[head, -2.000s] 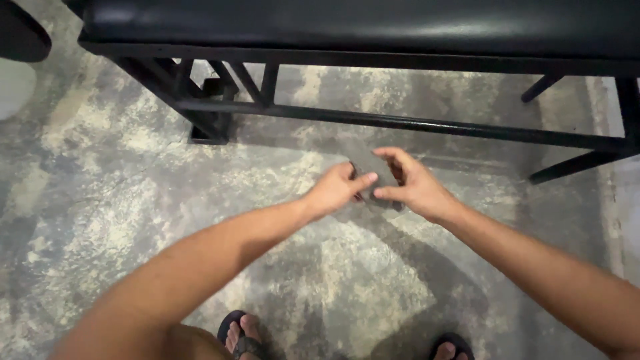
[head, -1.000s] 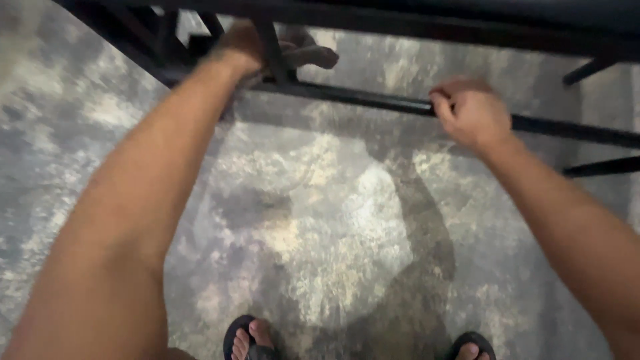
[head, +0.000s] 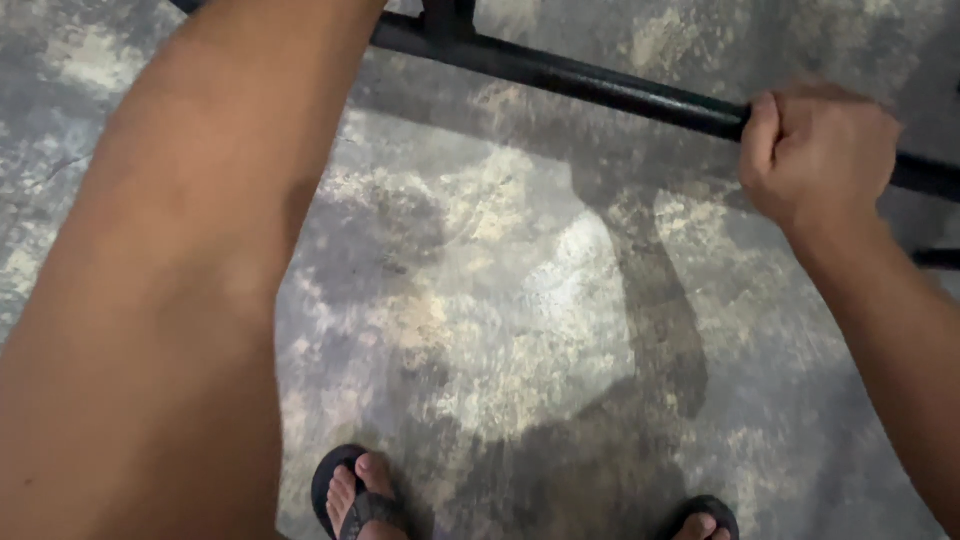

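Observation:
My right hand (head: 821,146) is closed around the black metal crossbar (head: 600,84) of a bench frame, at the upper right of the head view. The bar slants down from upper left to right and shows again past my fist. My left forearm (head: 202,187) fills the left side and reaches up over the bar's left part. My left hand is beyond the top edge, so what it touches is hidden. A short black upright (head: 450,16) joins the crossbar near the top centre.
Below lies a mottled grey concrete floor (head: 480,300) with shadows across it. My feet in black flip-flops stand at the bottom, the left one (head: 356,495) and the right one (head: 709,517). Another dark frame bar (head: 937,259) shows at the right edge.
Two seconds ago both hands were together at a small dark object below the bench. They moved apart; my right hand took hold of the crossbar, and my left went up out of view.

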